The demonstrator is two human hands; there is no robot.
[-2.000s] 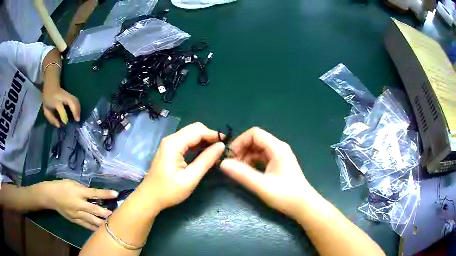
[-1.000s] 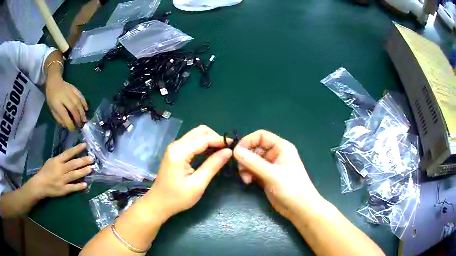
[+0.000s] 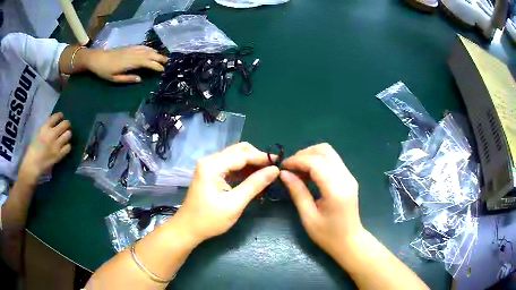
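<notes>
My left hand [image 3: 229, 190] and my right hand [image 3: 325, 195] meet in the middle, low in the view. Their fingertips pinch a small black coiled USB cable [image 3: 276, 153]. A loop of it stands up above the fingertips, and part of it hangs below, mostly hidden by the fingers. A loose cable pile [image 3: 192, 79] lies at the upper left. A stack of empty bags [image 3: 206, 141] lies left of my hands, with a few loose cables on it. A bagged cable [image 3: 148, 218] lies beside my left forearm.
Another worker's hand [image 3: 127, 63] touches the cable pile's left edge; their other hand [image 3: 52, 141] is at the left. Cables on clear bags [image 3: 102, 144] lie between. Shiny bagged cables [image 3: 438, 181] are heaped at right, beside a yellowish-grey box [image 3: 487, 119] on the green table [image 3: 328, 73].
The other worker's upper hand has moved to the cable pile, and their lower hand has drawn back left. My hands still pinch the cable and appear slightly further right in the picture.
</notes>
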